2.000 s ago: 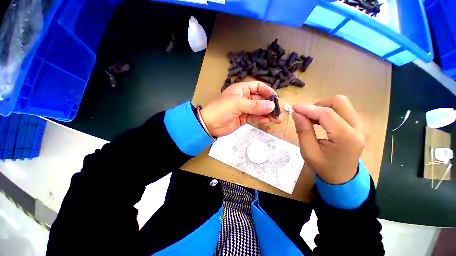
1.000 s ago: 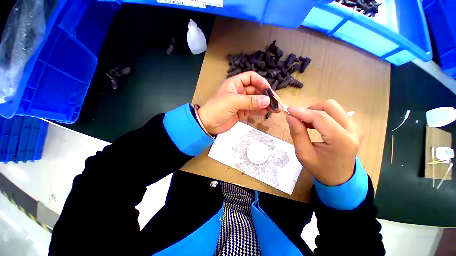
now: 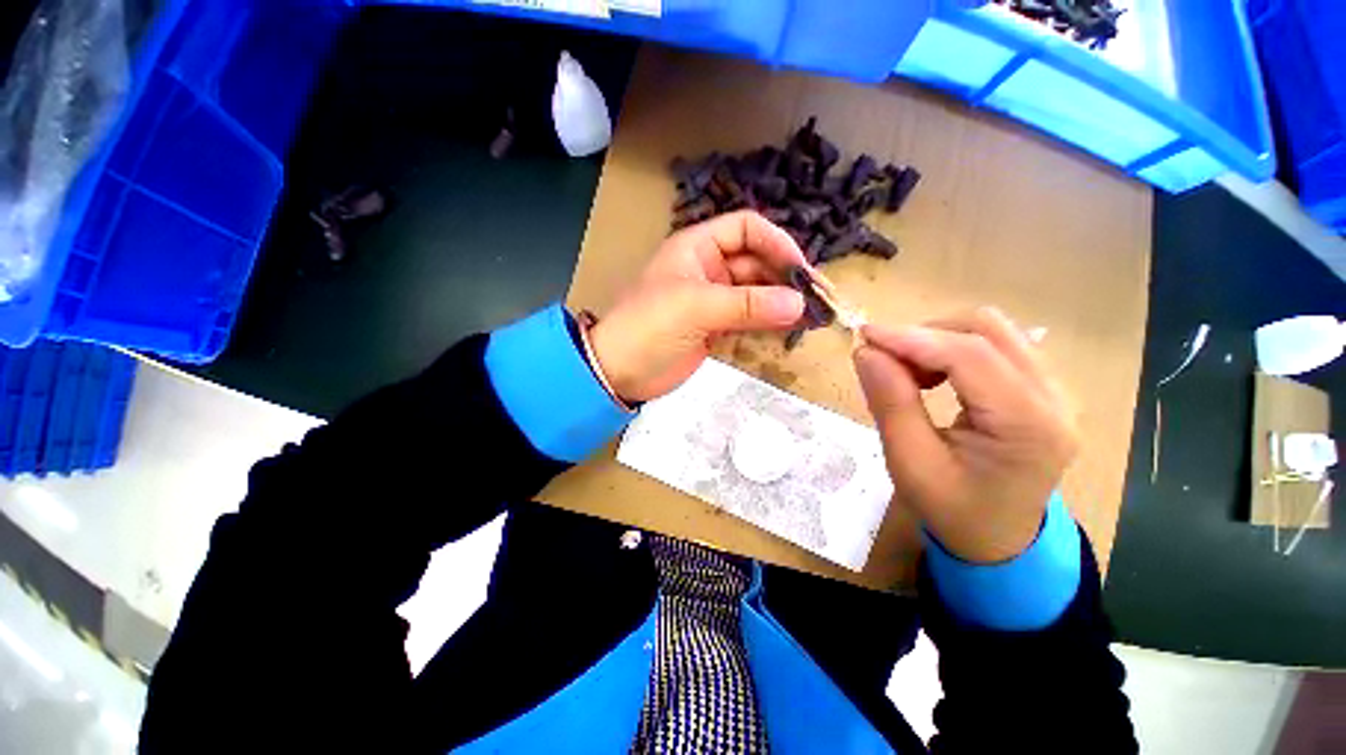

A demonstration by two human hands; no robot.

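My left hand [image 3: 691,307] is bare and holds a small dark moulded part [image 3: 810,300] between thumb and fingers, over the cardboard sheet [image 3: 1019,207]. My right hand [image 3: 974,421] pinches a thin pale stick [image 3: 839,301] with a whitish end at the fingertips. The stick meets the part; how far it goes in cannot be told. A pile of dark parts [image 3: 790,185] lies beyond my left hand. A paper sheet [image 3: 812,513] with grey-purple specks lies close to me, with a round white pad [image 3: 760,447] on it.
Blue bins [image 3: 1063,89] stand along the far edge and a blue crate [image 3: 177,192] at left. A white bottle [image 3: 580,106] lies at the back left, another white bottle [image 3: 1299,345] at right. Dark pieces [image 3: 347,218] lie on the left bench. A small cardboard piece [image 3: 1287,406] holds sticks at right.
The part stays in my left hand, which has shifted slightly. My right hand has moved a little around the part with the stick. A small white bit now shows behind my right hand.
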